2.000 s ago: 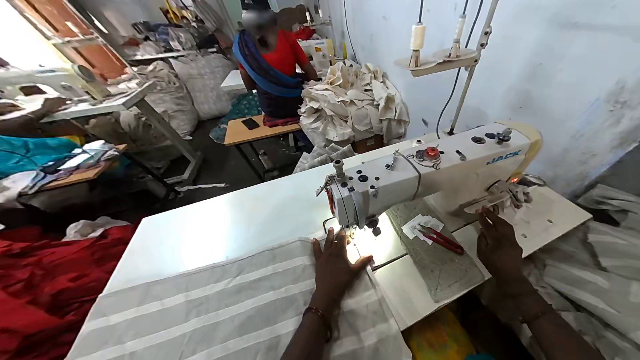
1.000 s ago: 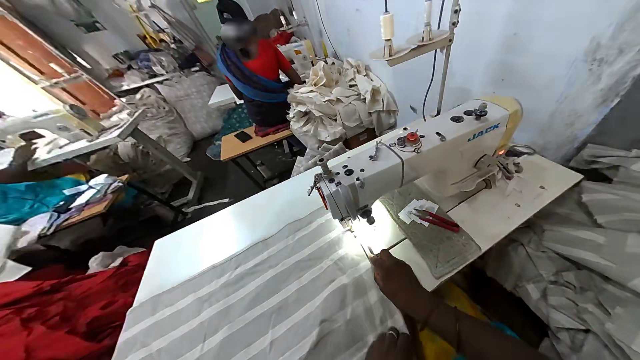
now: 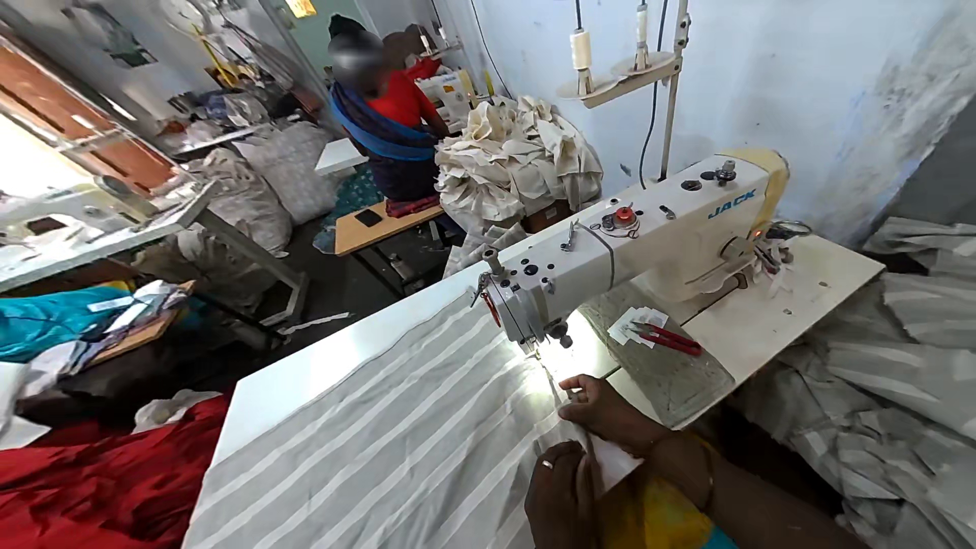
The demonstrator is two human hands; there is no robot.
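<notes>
A grey-and-white striped cloth [image 3: 366,435] lies over the sewing table, its right edge under the needle area of a Jack sewing machine [image 3: 640,221]. My left hand [image 3: 560,488], with a ring, grips that edge near the front of the table. Just above it and nearer the needle, my right hand [image 3: 610,415] pinches the same edge between thumb and fingers. The machine's lamp lights the cloth by the presser foot. Red-handled thread snips [image 3: 671,340] rest on small white labels [image 3: 633,324] on the machine bed, right of the needle.
More striped cloth [image 3: 892,381] is heaped at the right. Red fabric [image 3: 114,480] lies at the lower left. A thread stand [image 3: 637,80] rises behind the machine. Beyond the table, a person [image 3: 393,114] sits by a pile of cream cloth [image 3: 518,160], near a wooden bench [image 3: 354,242].
My right hand has come from the machine's right end to the cloth edge near the needle. My left hand has moved back from the needle toward the table's front. The cloth now lies further up along the table.
</notes>
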